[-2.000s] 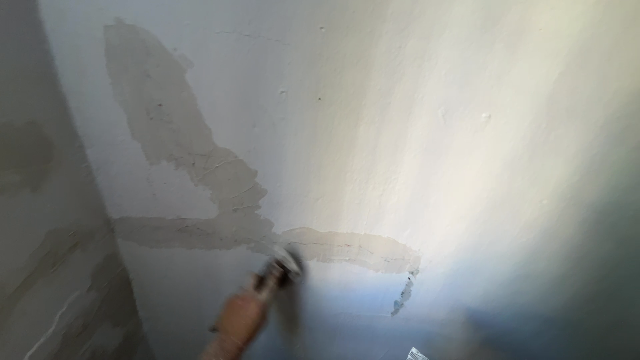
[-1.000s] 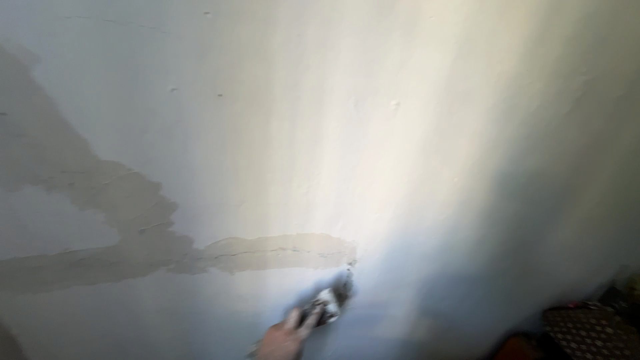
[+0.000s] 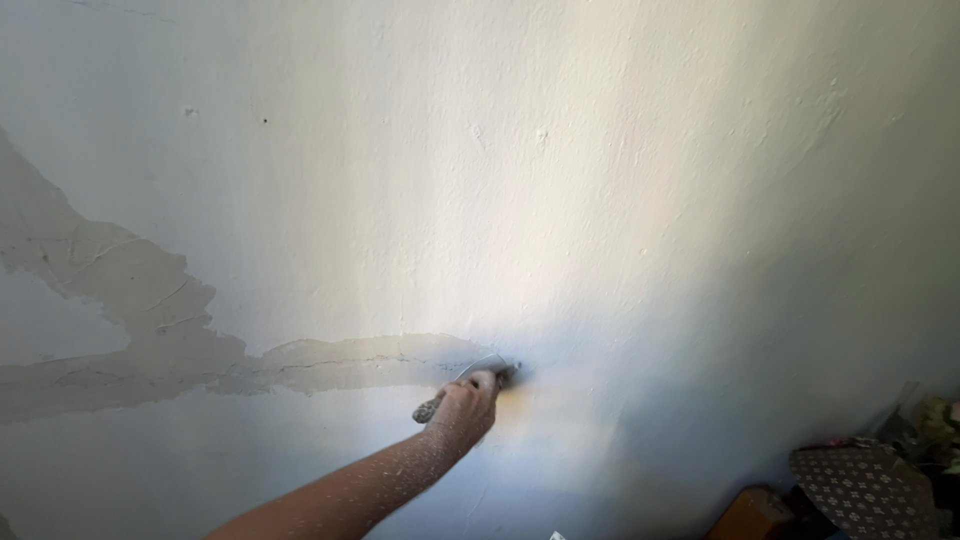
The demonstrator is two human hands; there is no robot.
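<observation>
My left hand is closed around a putty knife; the end of its speckled handle sticks out on the left of the fist. The thin metal blade lies against the wall, at the right end of a grey filler band. A fine crack runs along that band. At the left it meets a wider, slanting filler patch with raised ridges. White specks dot my forearm. My right hand is out of view. A small pale corner of some object shows at the bottom edge; what it is cannot be told.
The painted wall fills most of the view, with small bumps and a dark hole. At the lower right are a patterned brown fabric item, a wooden object and some leafy material.
My left hand has moved right along the filler band with the putty knife, to the band's right end. The view has swung right, and the things at the lower right have come into sight.
</observation>
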